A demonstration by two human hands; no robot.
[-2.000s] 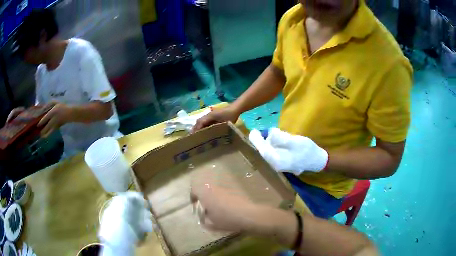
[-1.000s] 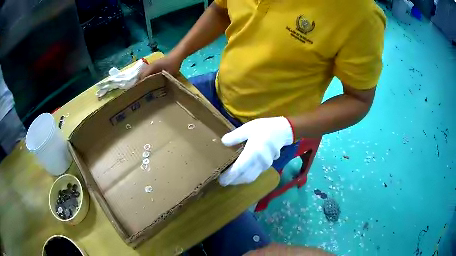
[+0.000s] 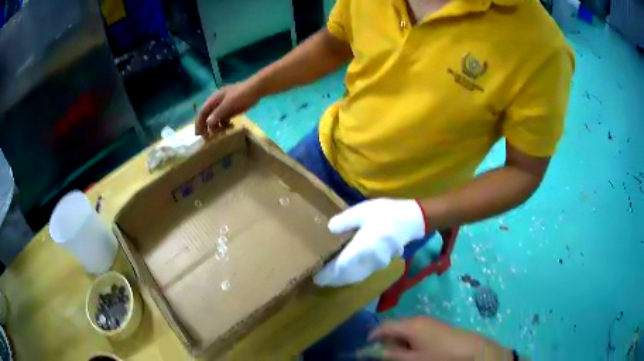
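Note:
A shallow brown cardboard tray [image 3: 261, 240] lies on the yellow table. Several small whitish rings [image 3: 224, 285] lie loose in it. My right hand [image 3: 424, 340], bare and blurred, is at the bottom edge, right of the tray and apart from it; whether it holds anything cannot be told. My left hand is out of the picture. A person in a yellow shirt has a white-gloved hand [image 3: 378, 240] at the tray's right wall and a bare hand [image 3: 224, 109] by its far corner.
Left of the tray stand a white plastic bucket [image 3: 83, 231] and a cream bowl [image 3: 134, 310] of dark and silvery pieces. A dark-filled bowl is cut off below. A crumpled white glove [image 3: 173, 147] lies at the far edge. A red stool [image 3: 416, 277] stands right, on the littered turquoise floor [image 3: 558, 282].
My gloved left hand has left the picture. My right hand has moved out of the tray to the lower right. The other person's gloved hand has come to the tray wall. The camera view has shifted.

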